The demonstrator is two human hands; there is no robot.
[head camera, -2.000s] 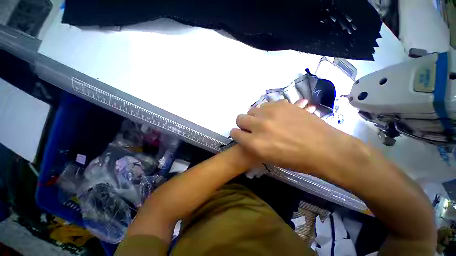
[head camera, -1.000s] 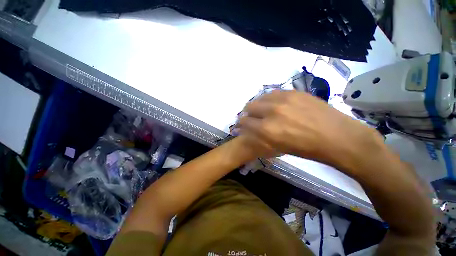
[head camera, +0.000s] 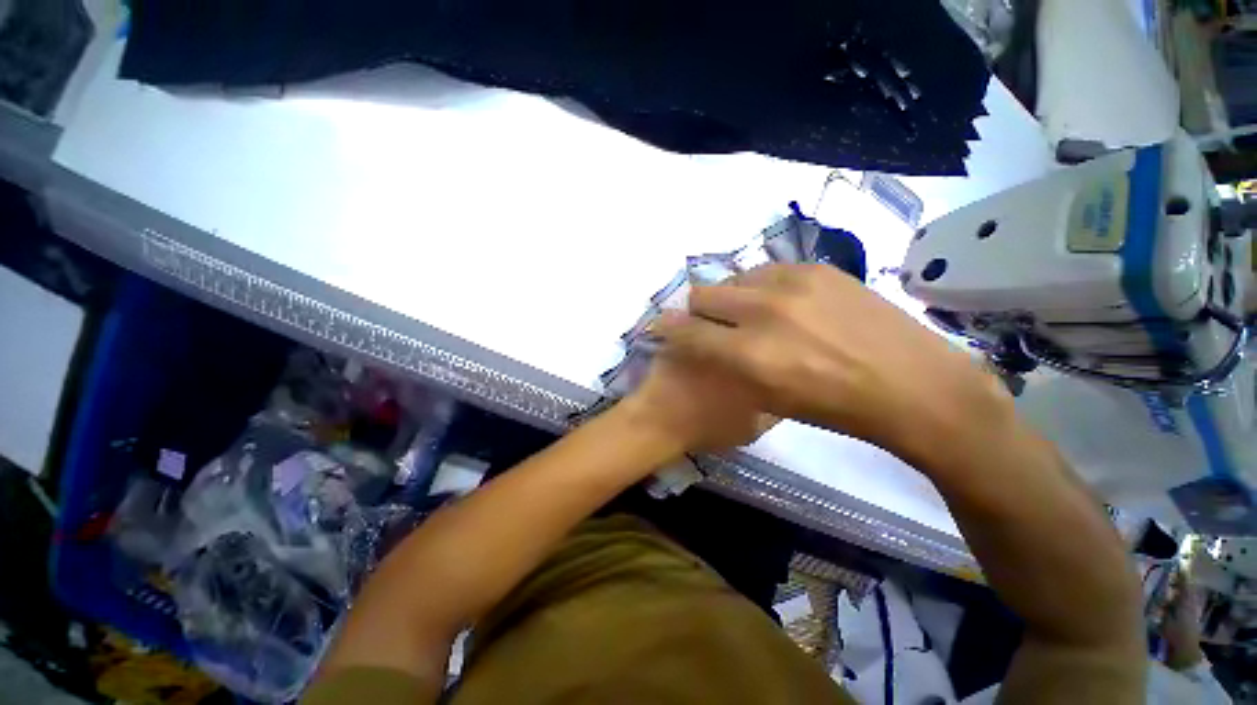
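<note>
Pale grey tabs with dark edges point(head camera: 706, 270) lie in an overlapping row on the white table, running from its front edge towards the needle area. A dark tab point(head camera: 841, 252) lies at the row's far end. My right hand point(head camera: 793, 331) reaches across over the row, fingers curled and slightly blurred; what its fingertips touch is hidden. My left hand point(head camera: 696, 402) is at the table's front edge, crossed under my right hand and mostly covered by it. A small pale fabric piece point(head camera: 676, 477) sticks out below my left hand, and I cannot tell whether a hand holds it.
The sewing machine head point(head camera: 1048, 241) stands at right. Black fabric panels point(head camera: 552, 62) lie along the back. A printed ruler point(head camera: 345, 328) runs along the front edge. Below left is a blue crate point(head camera: 83, 482) with clear plastic bags point(head camera: 262, 537); pale cut pieces point(head camera: 889, 647) lie lower right.
The view has shifted, so the table and machine sit further left in the picture. My right hand has drawn back a little from the dark tab, uncovering more of the pale row.
</note>
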